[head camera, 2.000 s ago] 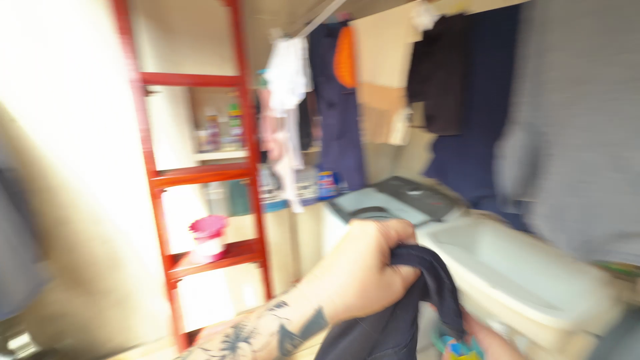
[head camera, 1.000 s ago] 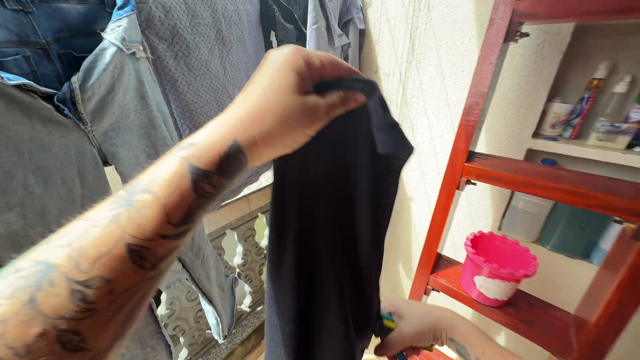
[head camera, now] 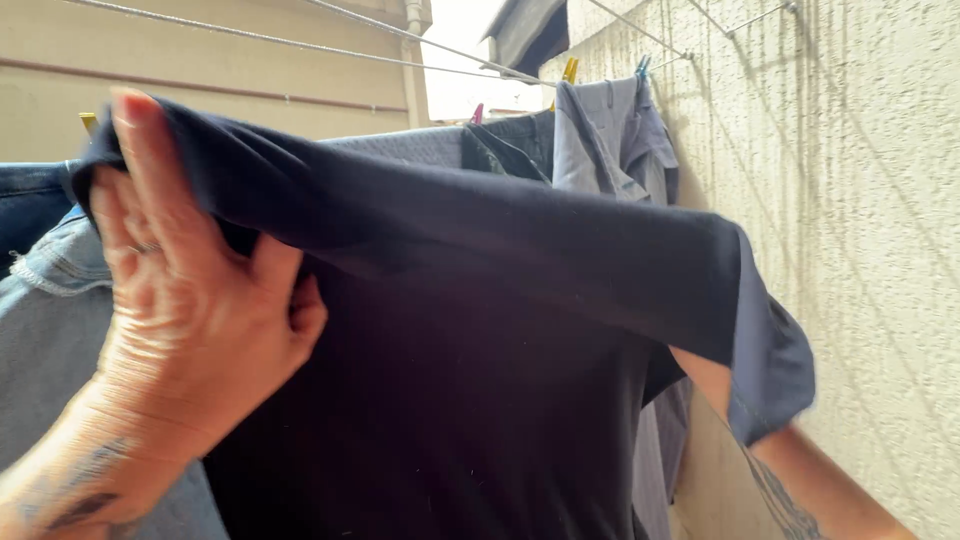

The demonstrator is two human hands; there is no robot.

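Note:
A dark navy garment (head camera: pixel 465 300) is spread wide across the middle of the view, its upper part folded over along the top. At the left, my left hand (head camera: pixel 187 255) has its fingers under and against the folded upper edge, with the cloth draped over the fingertips. My right forearm (head camera: pixel 817 480) reaches in from the lower right and passes behind the garment's right end; the right hand itself is hidden by the cloth. Behind the garment hang blue jeans (head camera: pixel 45 195), light denim (head camera: pixel 45 360) and pale grey-blue clothing (head camera: pixel 600 135).
Clotheslines (head camera: pixel 315 49) cross overhead towards hooks on the rough plaster wall (head camera: pixel 885 187) at the right. A yellow clothespin (head camera: pixel 571 70), a blue clothespin (head camera: pixel 643 66) and a pink clothespin (head camera: pixel 478 114) sit on the hung clothes. A beige wall (head camera: pixel 225 90) stands behind.
The dark garment, hanging down from my left hand a second ago, is now raised and spread sideways. The view has swung from the red ladder up to the clotheslines.

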